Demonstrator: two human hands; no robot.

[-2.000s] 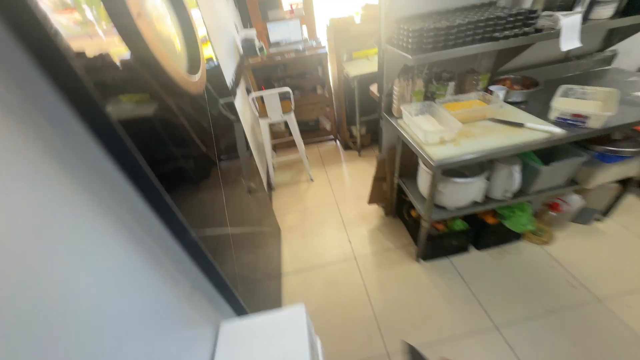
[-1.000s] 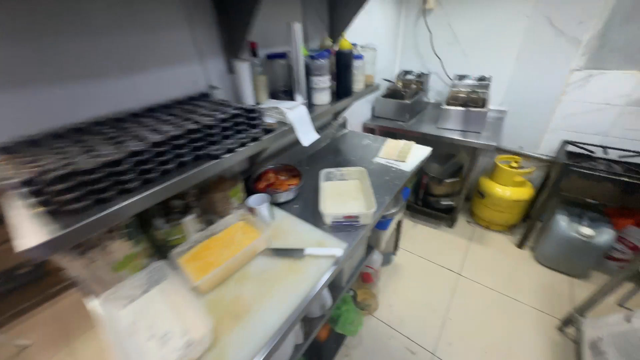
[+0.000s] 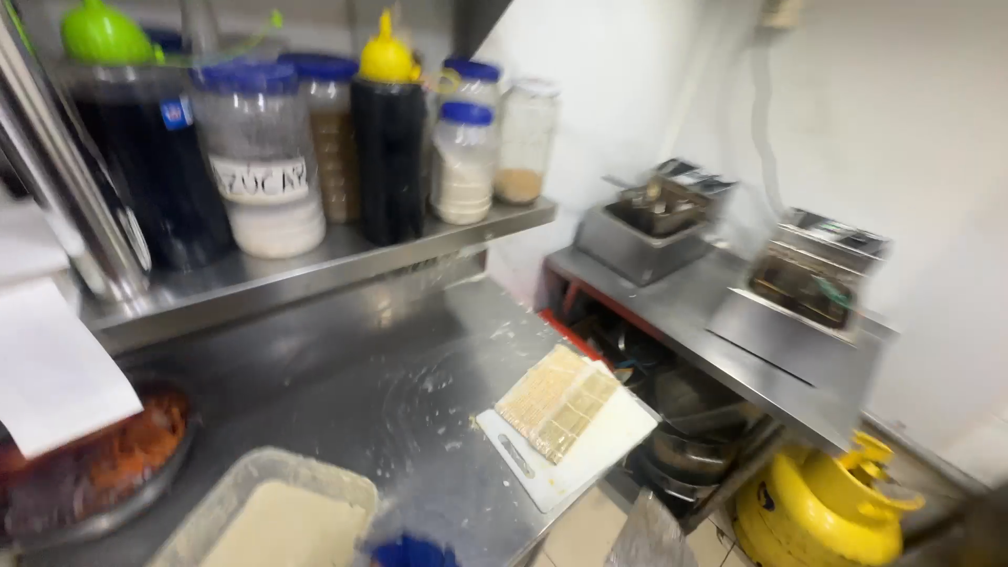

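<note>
Neither of my hands shows in the head view. A bamboo rolling mat (image 3: 557,402) lies on a white cutting board (image 3: 575,465) at the corner of the stainless steel worktop (image 3: 378,370). Nearer, a plastic tub (image 3: 283,520) holds a pale, flour-like substance. At the left, a metal bowl (image 3: 169,480) of orange-red food is partly hidden by a hanging sheet of white paper (image 3: 59,378). Part of a blue object (image 3: 413,551) shows at the bottom edge.
A steel shelf (image 3: 346,252) carries dark squeeze bottles (image 3: 387,157) and blue-lidded jars (image 3: 264,165). Two countertop fryers (image 3: 646,228) (image 3: 811,276) stand on a steel table at the right, with pans beneath. A yellow gas cylinder (image 3: 819,512) is on the tiled floor.
The view has swung from the room and floor to the worktop's far end, closer to the rolling mat and shelf jars. No hand appears in any frame.
</note>
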